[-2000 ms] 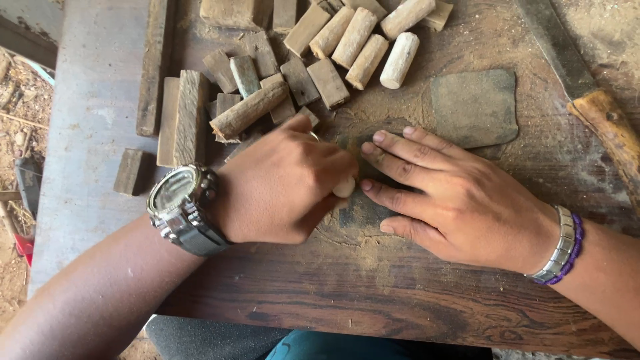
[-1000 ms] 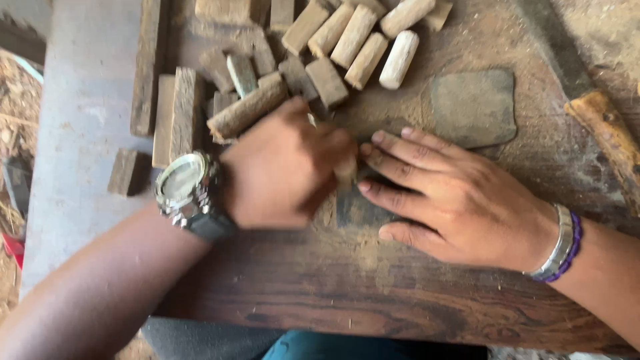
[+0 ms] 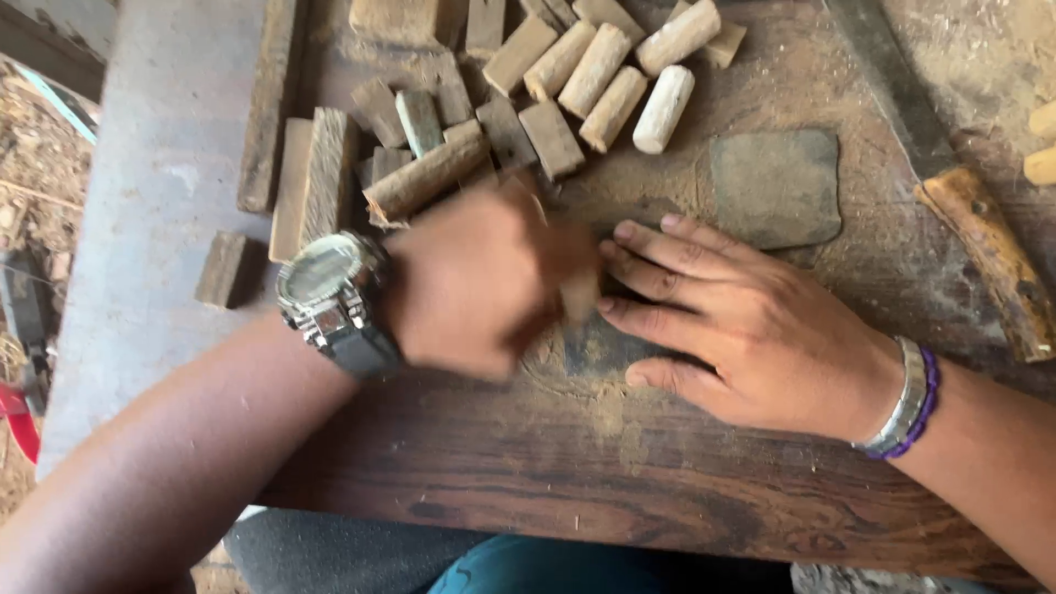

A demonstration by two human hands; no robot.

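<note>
My left hand (image 3: 487, 276), blurred, is closed around a small wooden piece (image 3: 580, 293), whose pale end shows beside the fingers. That piece is over a dark sheet, perhaps sandpaper (image 3: 590, 351), on the wooden table. Palm down, my right hand (image 3: 742, 330) presses on the same dark sheet with its fingers somewhat spread; it grips nothing. A worn squarish piece of sandpaper (image 3: 775, 188) lies just beyond my right fingers. Past my left hand is a heap of small wood pieces, among them a bark-covered stick (image 3: 429, 175) and a white rounded peg (image 3: 664, 110).
At the right lies a large knife with a wooden handle (image 3: 990, 256). Long wood strips (image 3: 272, 107) and a small block (image 3: 223, 268) are at the left. The table's near edge (image 3: 577, 532) runs above the person's lap. Fine sawdust covers parts of the tabletop.
Across the frames my left hand shifts slightly over the dark sheet with the wooden piece held, blurred in motion. My right hand stays in about the same place.
</note>
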